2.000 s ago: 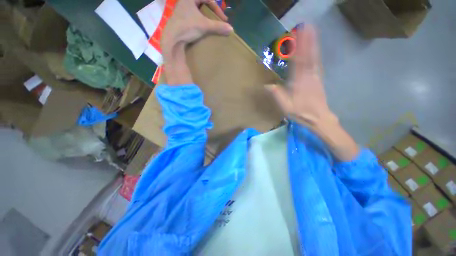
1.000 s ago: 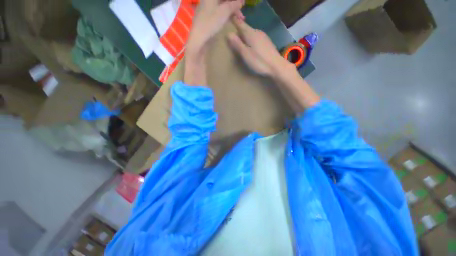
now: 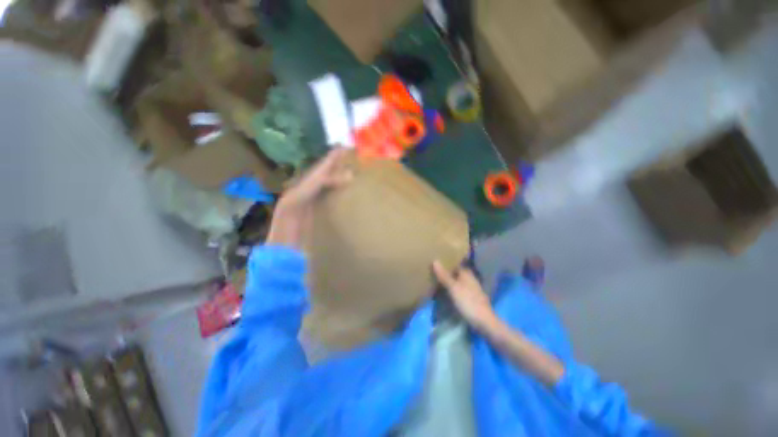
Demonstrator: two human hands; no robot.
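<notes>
A plain brown carton point(image 3: 384, 230) is held against my body at the near edge of the dark green table point(image 3: 495, 224). My left hand point(image 3: 309, 192) grips its far left corner. My right hand point(image 3: 465, 294) is at its near right edge, with the thumb on top and the fingers partly hidden. The view is blurred, and the carton's underside and any seam cannot be made out.
Orange label sheets point(image 3: 377, 135) and a white paper point(image 3: 331, 109) lie beyond the carton. One tape dispenser point(image 3: 411, 130) is beside them, another point(image 3: 501, 188) at the table's right edge. A loose tape roll point(image 3: 463, 101) lies farther back. An open carton point(image 3: 704, 192) stands right.
My right hand has moved from the carton's far end to its near right edge. My left hand has shifted to the far left corner. The view has swung, showing more of the table.
</notes>
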